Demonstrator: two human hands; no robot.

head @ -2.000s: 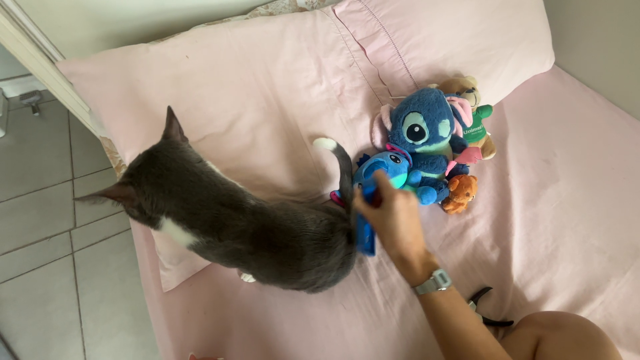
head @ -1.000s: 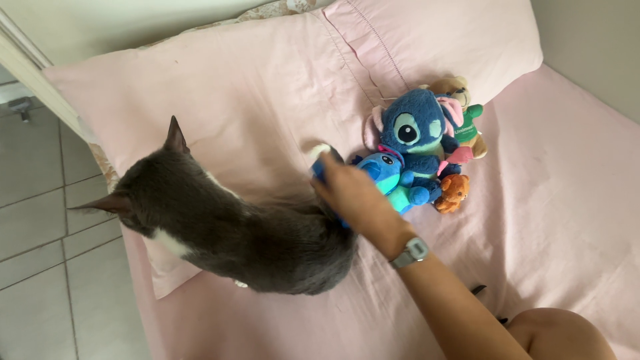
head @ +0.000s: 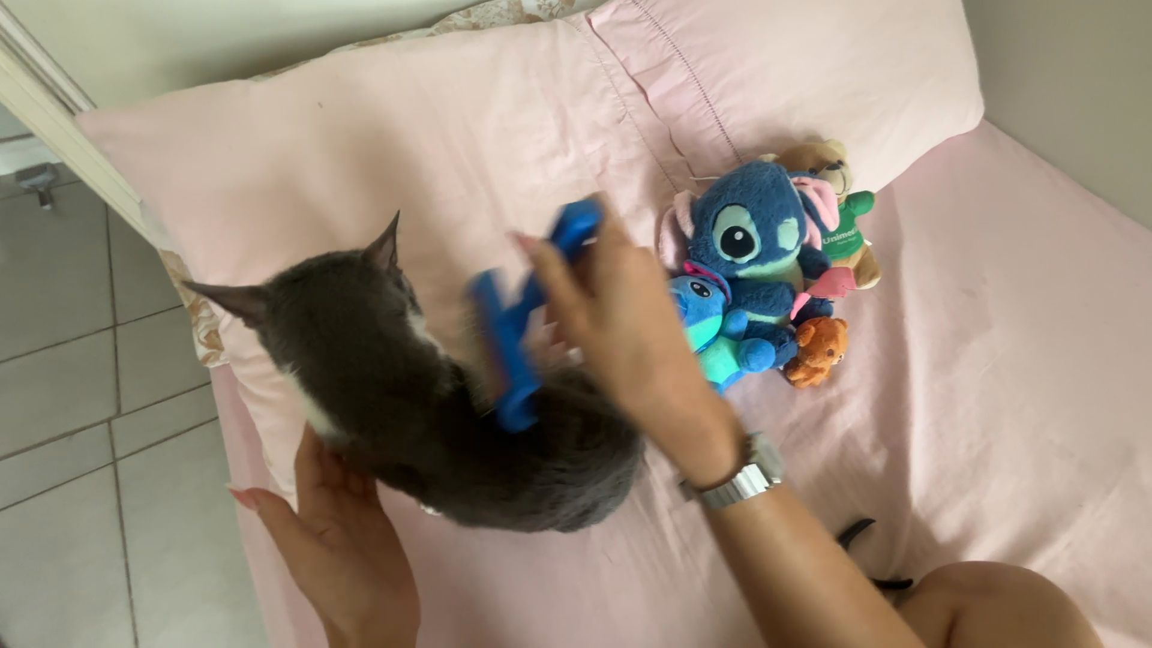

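A grey and white cat point(head: 468, 450) lies curled on the pink bedding, its head turned away to the upper left. My right hand point(head: 621, 315), with a metal watch on the wrist, grips a blue plastic pet grooming tool point(head: 508, 346) by its handle. The tool's wide head is over the cat's back; motion blur hides whether it touches the fur. My left hand point(head: 346, 540) is palm up with fingers apart at the cat's chest, its fingertips partly hidden against the cat.
Right of my right hand sit a blue plush toy point(head: 747, 234), a smaller blue one point(head: 711, 324), a teddy bear in green point(head: 846, 216) and a small orange plush point(head: 816, 353). A pink pillow point(head: 360, 117) lies behind the cat. Black-handled item point(head: 855, 533) near my knee; tiled floor point(head: 63, 387) left.
My left hand has come into view at the cat's chest. My right hand has lifted the blue tool from near the cat's tail and now holds it over the back.
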